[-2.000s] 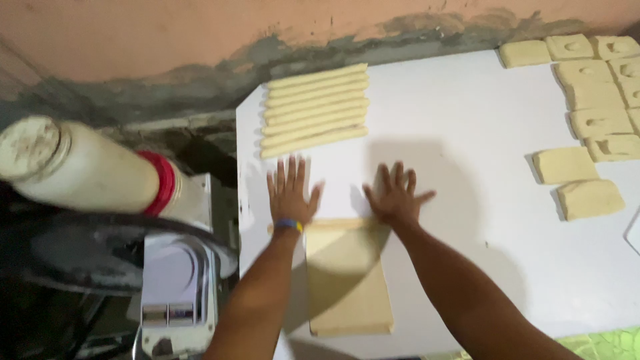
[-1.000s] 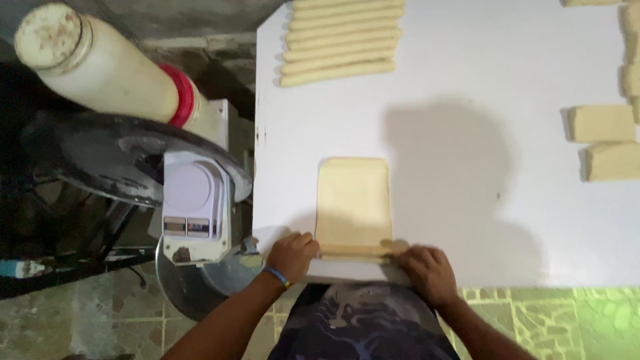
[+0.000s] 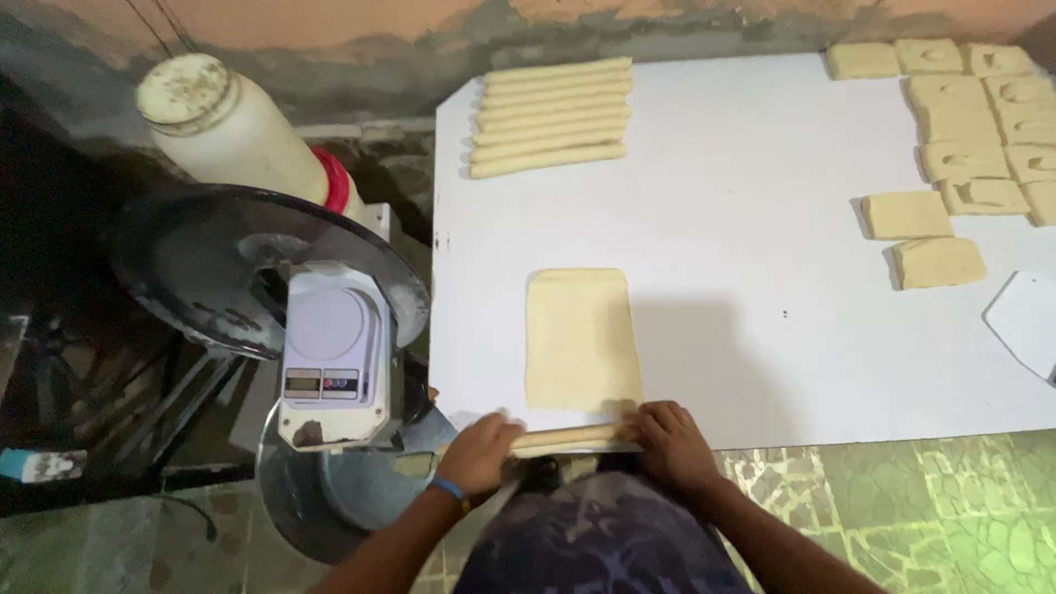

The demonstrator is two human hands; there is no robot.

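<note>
A flat rectangular sheet of pale dough (image 3: 582,338) lies on the white table. Just below its lower edge, at the table's front edge, is a thin wooden rolling pin (image 3: 569,435). My left hand (image 3: 480,450) grips its left end, with a blue band on the wrist. My right hand (image 3: 670,437) has its fingers curled over the right end. Several dough rolls (image 3: 549,115) lie side by side at the back left of the table. On the right lie two loose dough pieces (image 3: 907,216) and several more flat pieces (image 3: 957,120), some with dents.
Left of the table stand a kitchen scale (image 3: 326,330), a large black basin (image 3: 198,264), a whitish plastic container (image 3: 247,132) with a red band and a metal bowl (image 3: 330,487) lower down. A white flat scraper (image 3: 1025,326) lies at the table's right edge. A wall runs behind.
Two seconds ago my hands were spread open above the sheet's far end; they have come back to the table's front edge. The rolling pin has come off the sheet's near end. The view has shifted.
</note>
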